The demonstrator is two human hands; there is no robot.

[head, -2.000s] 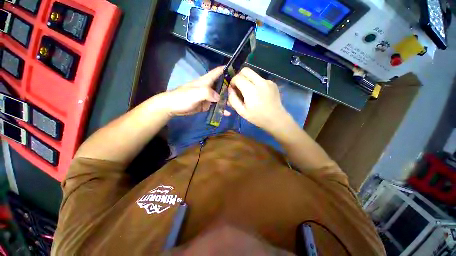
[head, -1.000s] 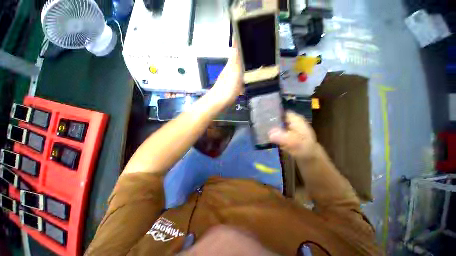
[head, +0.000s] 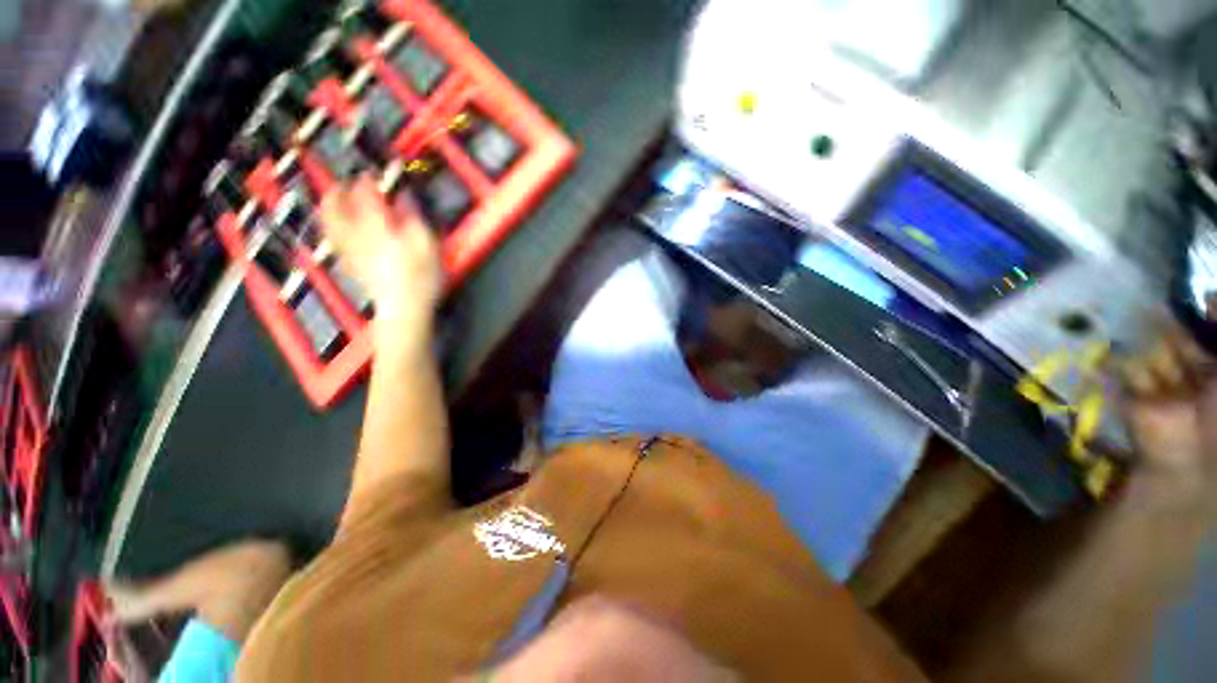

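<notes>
My left hand (head: 380, 254) is over the red tray (head: 534, 174) at upper left, its fingers at the display units in the pockets. Blur hides whether it grips one. Display units with grey faces, one of them at the tray's near corner (head: 318, 323), lie in the pockets. My right hand (head: 1164, 394) is blurred at the far right, beside the press machine's yellow label (head: 1068, 380). What it touches or holds cannot be made out.
The white press machine (head: 761, 147) with its blue control screen (head: 954, 227) stands at upper right. A dark shelf (head: 828, 334) bears a wrench (head: 928, 367). A cardboard box (head: 934, 534) is beside my right leg. Another person's arm (head: 220, 587) shows at lower left.
The view has turned toward the tray. My left hand has gone from the machine to the tray. My right hand has moved to the machine's right side. The raised display unit is no longer seen in my hands.
</notes>
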